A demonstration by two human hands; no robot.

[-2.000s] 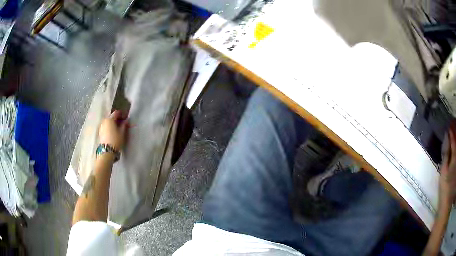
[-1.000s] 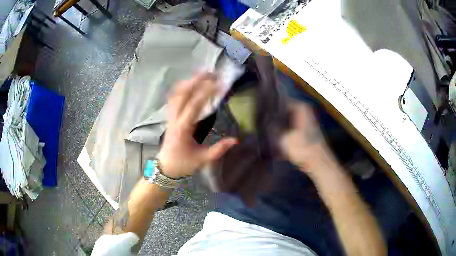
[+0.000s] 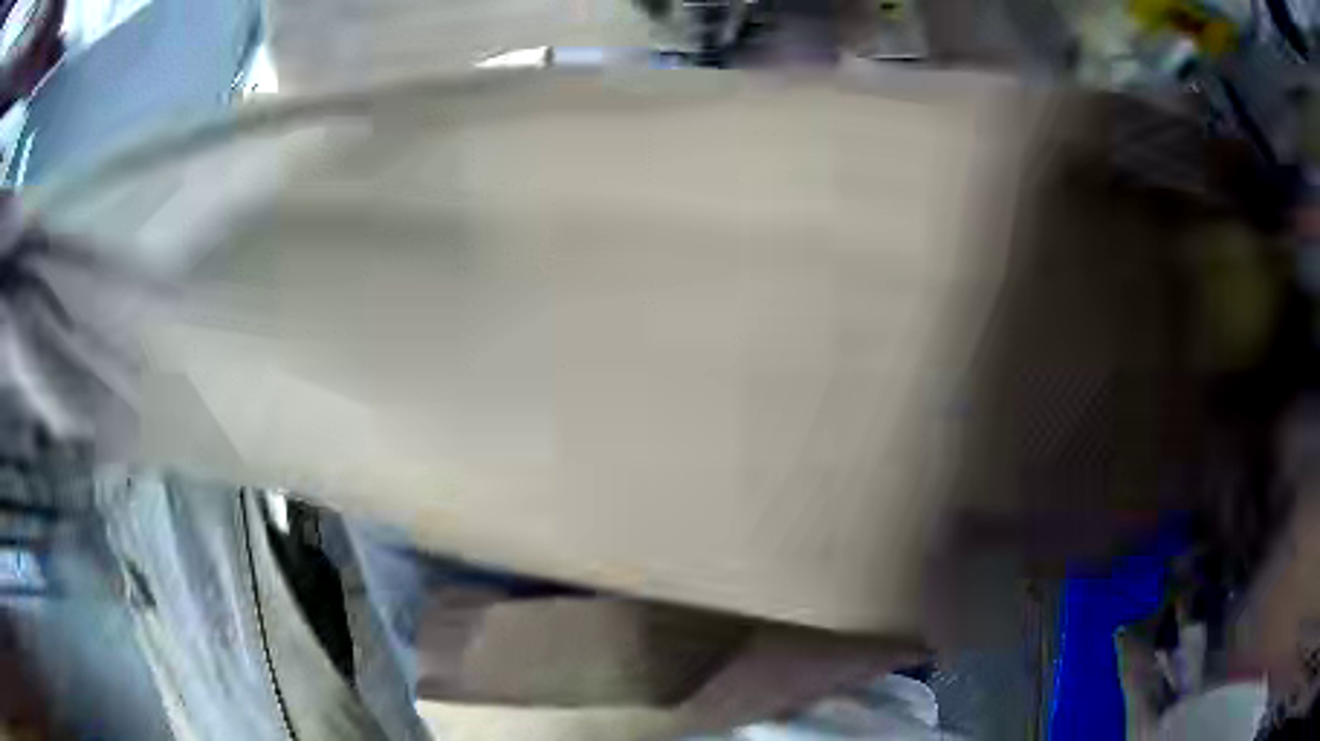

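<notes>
A large grey-taupe cloth panel (image 3: 623, 333) is stretched across the view in front of me, blurred by motion. Its left end narrows into bunched folds at the left edge. At its right end is a dark brown, ribbed-looking piece (image 3: 1071, 391) with a blurred yellow-green patch (image 3: 1242, 297). A skin-toned blur shows at the far right edge, too unclear to tell my right hand's grip. My left hand cannot be made out.
Below the panel lie a folded brown-taupe piece (image 3: 579, 649) and pale hanging cloth (image 3: 188, 608) at lower left. A bright blue object (image 3: 1093, 637) is at lower right. Blurred machine parts or other objects show along the top edge.
The view has swung away from the floor, stand and table edge. The grey panel with the dark piece is now raised and spread wide across the view; both hands have left the middle.
</notes>
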